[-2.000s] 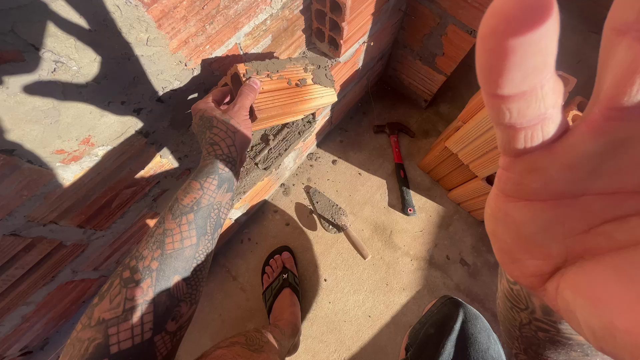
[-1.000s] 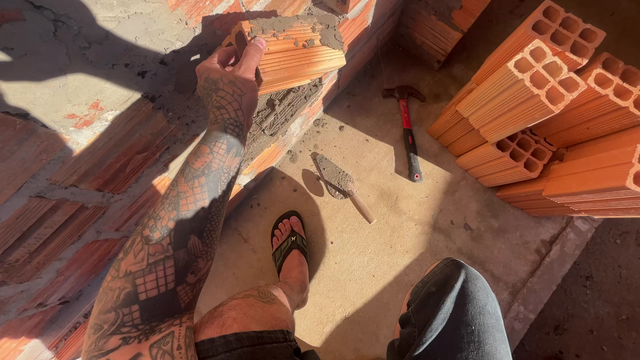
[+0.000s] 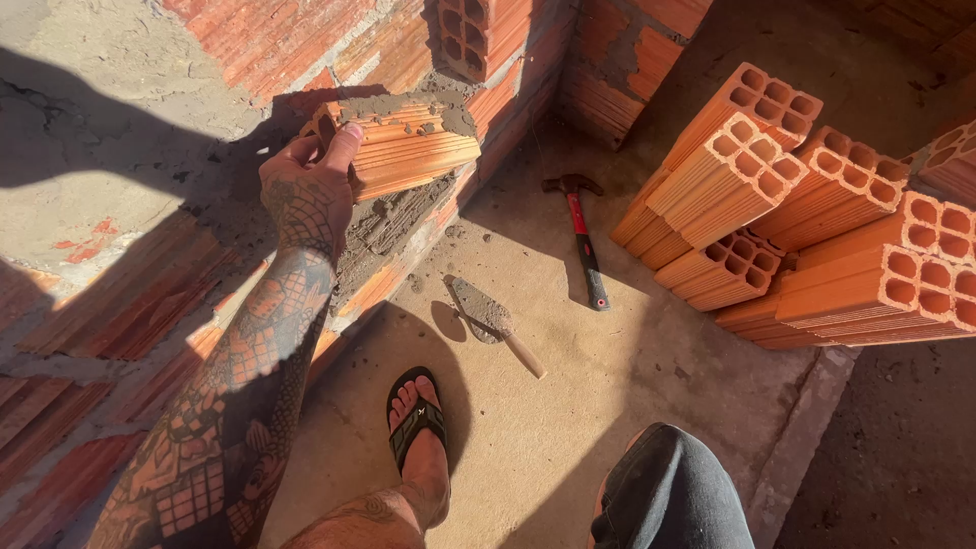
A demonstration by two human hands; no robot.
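Note:
My left hand (image 3: 316, 179) grips one end of a hollow clay brick (image 3: 415, 156), thumb on its ribbed side. Grey mortar clings to the upper face of that brick. Below it, a bed of wet mortar (image 3: 393, 229) covers the top of the low brick wall. On the floor lies a pointed masonry trowel (image 3: 484, 311), its blade smeared with mortar. A claw hammer (image 3: 583, 236) with a red and black handle rests on the floor to its right. My right hand is out of view.
Hollow clay bricks (image 3: 717, 183) are stacked at the right, beside a low concrete edge (image 3: 801, 442). Another hollow brick (image 3: 484, 38) stands on the wall at the top. My sandalled foot (image 3: 419, 419) is near the wall's base, my knee (image 3: 671, 488) at the bottom.
My right hand, open and close to the camera two seconds ago, has left the view. My left hand keeps its hold on the brick.

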